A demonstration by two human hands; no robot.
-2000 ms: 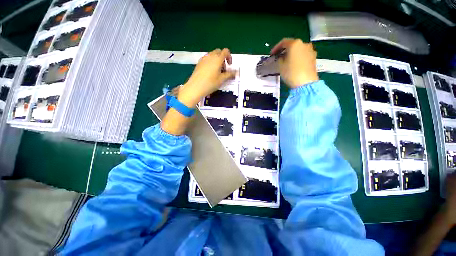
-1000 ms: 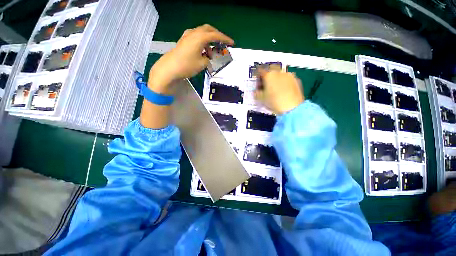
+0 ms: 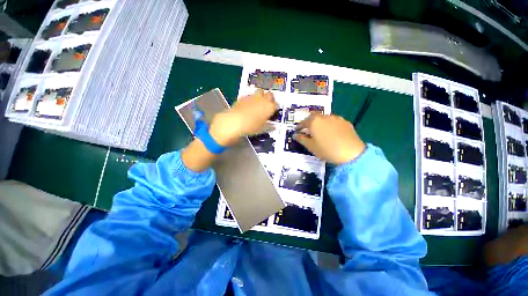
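A white blister tray (image 3: pixel 243 75) lies flat in front of me. Its top row holds a left board (image 3: pixel 268 80) and a right board (image 3: pixel 310 84), both grey with orange patches. The second-row right pocket holds a silver-faced board (image 3: pixel 298 114). Lower boards (image 3: pixel 297 217) are black. My left hand (image 3: pixel 246 118) is over the second-row left pocket, its fingertips at a dark board. My right hand (image 3: pixel 330 137) has its fingertips at the third-row right board. Whether either grips anything is unclear. A grey-brown liner sheet (image 3: pixel 240 179) lies slanted across the tray's left side.
A tall tray stack (image 3: pixel 136 75) stands at left. Thin black tweezers (image 3: pixel 363 110) seem to lie on the green mat. More trays of black boards (image 3: pixel 438 150) are at right. Clear plastic packaging (image 3: pixel 431 41) is at the far side. Another person's arm (image 3: pixel 508 248) shows at lower right.
The orange-patched board my left hand held up now lies in the top left pocket. Both hands have moved down the tray. The top right board now shows orange patches.
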